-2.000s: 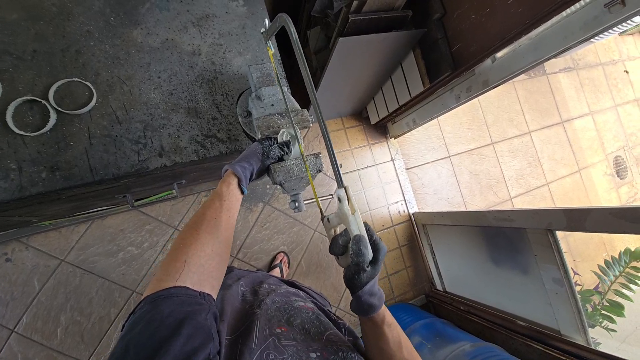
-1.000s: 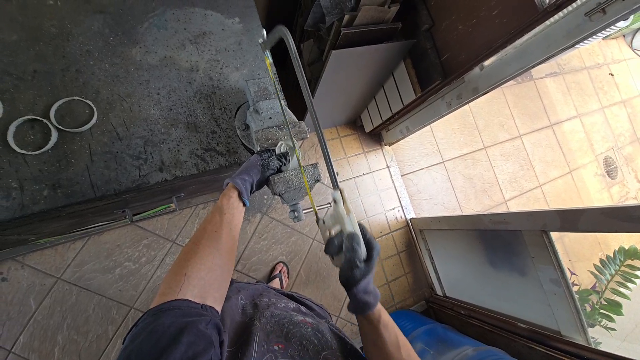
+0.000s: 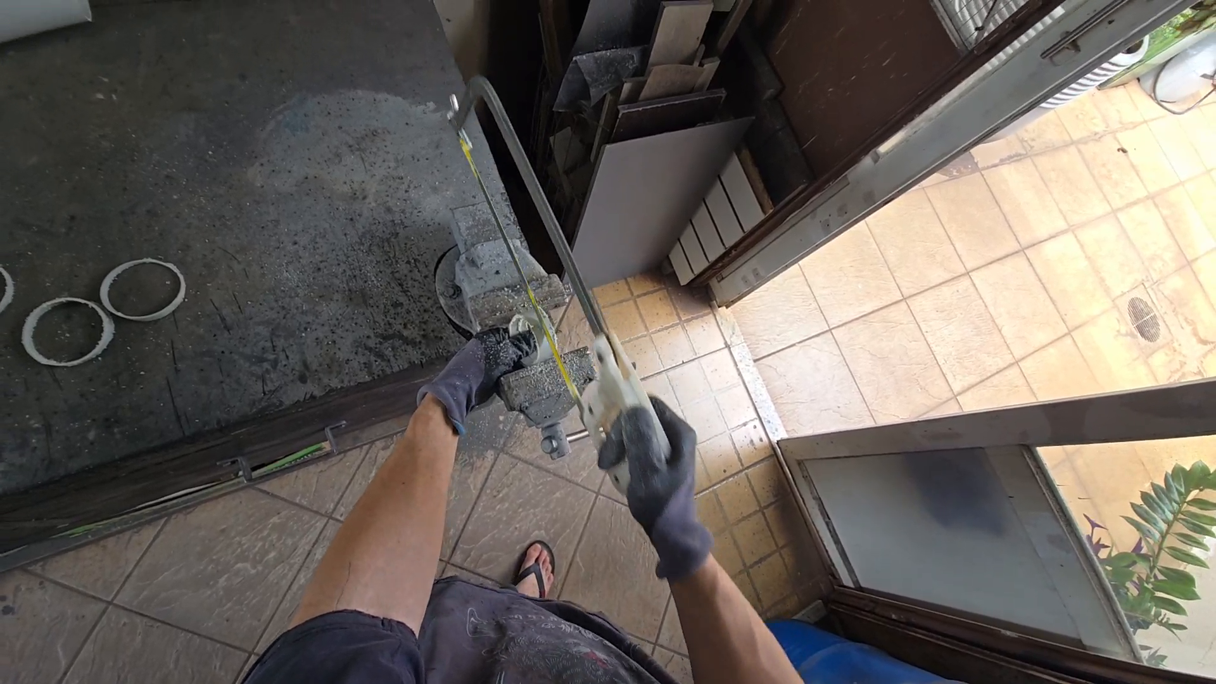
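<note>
My right hand [image 3: 655, 480], in a dark work glove, grips the pale handle of a hacksaw [image 3: 537, 180]. Its frame points up and away, and its thin blade, yellow in parts, crosses over a bench vise [image 3: 546, 385] at the bench's edge. A whitish ring-shaped workpiece [image 3: 539, 328] sits between the vise jaws, partly hidden by the blade. My left hand [image 3: 489, 366], also gloved, is against the workpiece's left side; its fingertips are partly hidden, so whether they grip it cannot be told. Pale rings [image 3: 68, 332] lie on the bench at the left.
Grey dust and chips cover the dark workbench [image 3: 285, 228]. Flat panels [image 3: 646, 199] lean beyond the vise. A metal-framed door [image 3: 921, 513] stands at the right, and a blue object [image 3: 836, 655] is at the lower right. My sandalled foot [image 3: 535, 570] is below the vise.
The hacksaw and my right hand have shifted slightly relative to the vise. My left hand stays beside the workpiece.
</note>
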